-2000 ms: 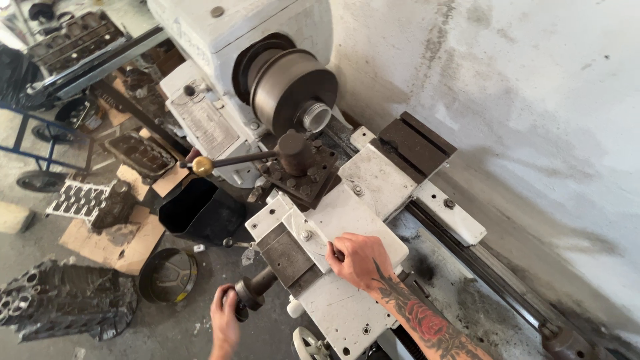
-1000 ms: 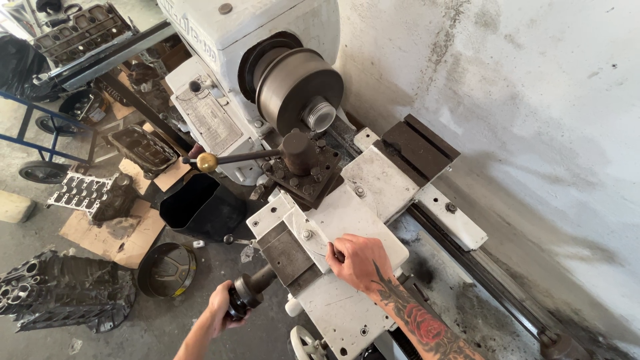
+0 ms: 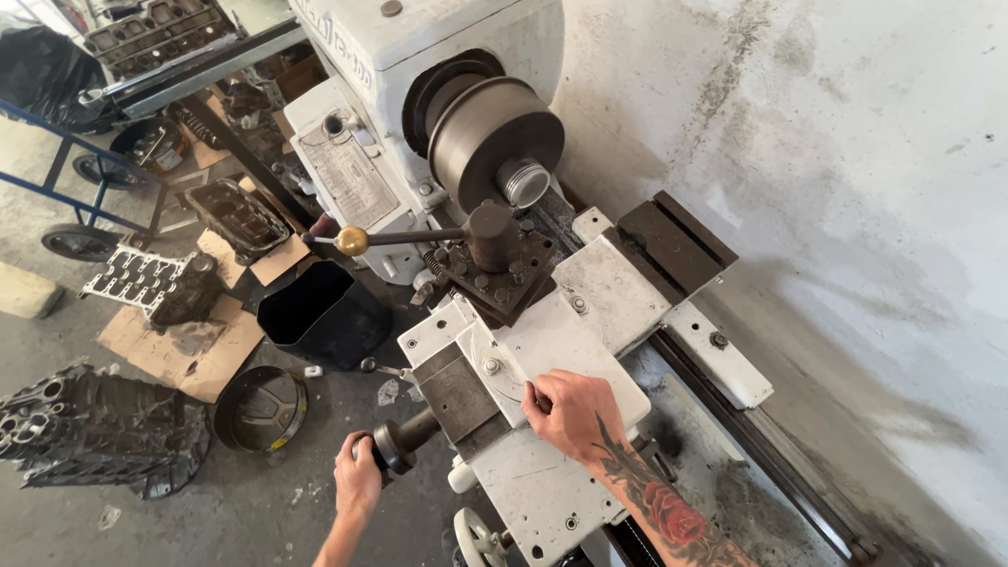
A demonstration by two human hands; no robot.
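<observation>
My left hand grips the dark cross-slide handwheel at the near side of a white metal lathe. My right hand, curled, rests on the white carriage top beside a bolt; whether a small thing is in its fingers I cannot tell. Beyond it stands the tool post with its lever ending in a brass ball. Farther up, the chuck on the headstock has a threaded, light metal piece at its centre.
A white handwheel sits below the carriage, and the bed rails run to the lower right along a wall. On the floor at left are a black bin, a round pan, engine blocks, cardboard and a blue hand truck.
My left hand has shifted its hold around the cross-slide handwheel. My right hand stays at the same spot on the carriage.
</observation>
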